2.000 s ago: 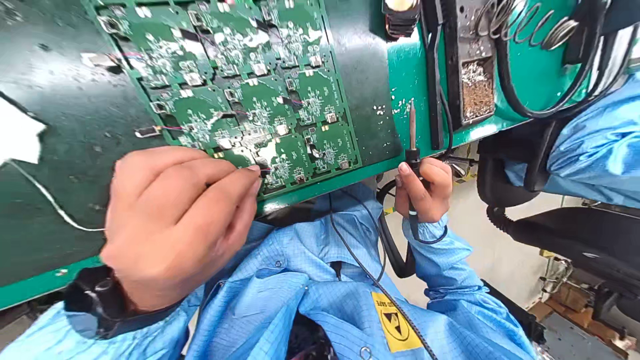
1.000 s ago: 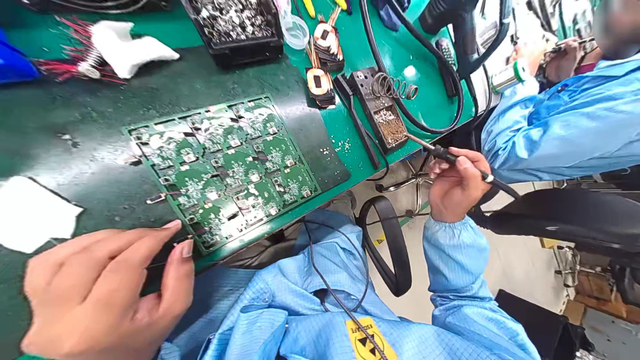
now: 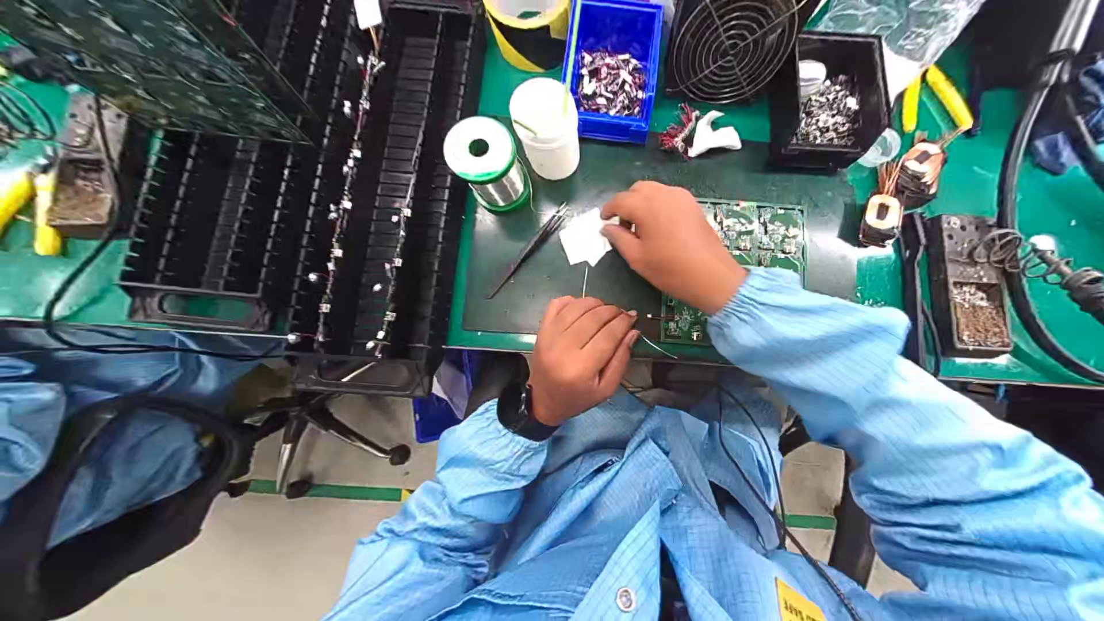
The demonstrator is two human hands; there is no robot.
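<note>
My right hand [image 3: 668, 241] reaches across the circuit board panel [image 3: 763, 228], its fingertips closed on the edge of a white cloth or paper piece [image 3: 586, 238]. My left hand [image 3: 580, 354] is curled at the panel's lower left corner, with thin wire [image 3: 659, 348] passing beneath its fingers; whether it grips the wire is not plain. Black tweezers [image 3: 528, 252] lie on the dark mat left of the white piece. A solder wire spool [image 3: 489, 164] stands behind them, beside a white bottle [image 3: 546, 129]. No soldering iron is in either hand.
Behind the mat are a blue bin of small parts [image 3: 611, 69], a black bin [image 3: 828, 103] and a round fan grille [image 3: 733, 43]. On the right stand copper coils [image 3: 883, 216] and a soldering iron stand [image 3: 975, 293]. Black slotted racks [image 3: 397, 190] fill the left.
My right hand has let go of the soldering iron and moved left to the white piece. My left hand has closed up near the panel's corner. The view has shifted widely to the left.
</note>
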